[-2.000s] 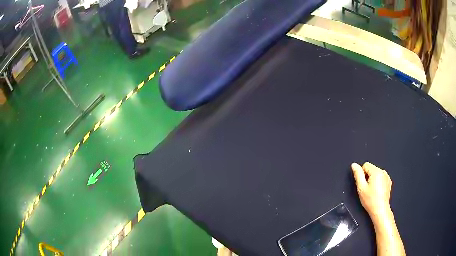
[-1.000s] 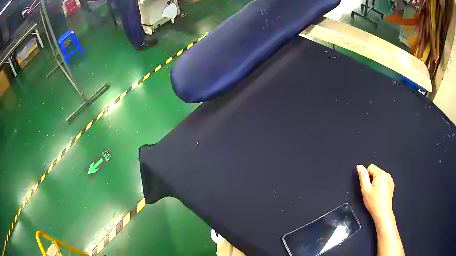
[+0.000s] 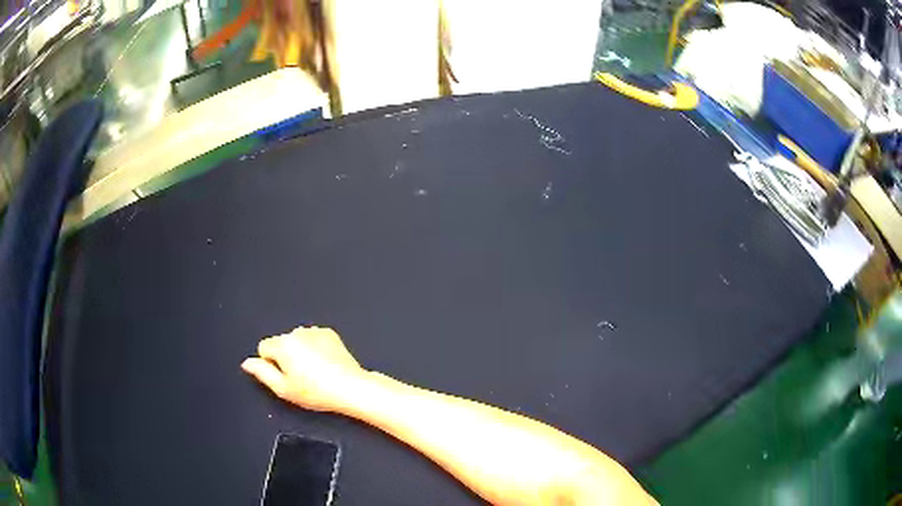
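Observation:
A wide table with a black cloth top point(image 3: 475, 277) fills the middle of the view, with white threads and lint on it. My right hand point(image 3: 305, 368) rests on the cloth as a loose fist, left of centre, with the bare forearm reaching in from the bottom right. Nothing shows in it. A black smartphone point(image 3: 302, 470) lies on the cloth just below the fist, not touched, cut off by the bottom edge. My left hand is out of the picture.
A padded navy board point(image 3: 40, 267) stands at the far left edge. A pale wooden board point(image 3: 208, 128), large white sheets point(image 3: 386, 54) and a yellow curved thing point(image 3: 648, 94) are beyond or at the far edge. Papers point(image 3: 836, 247) and a blue bin point(image 3: 806, 114) are at right.
The view has swung to the right, so the navy board, fist and phone appear farther left and the right side now shows. The fist keeps its shape, resting near the phone.

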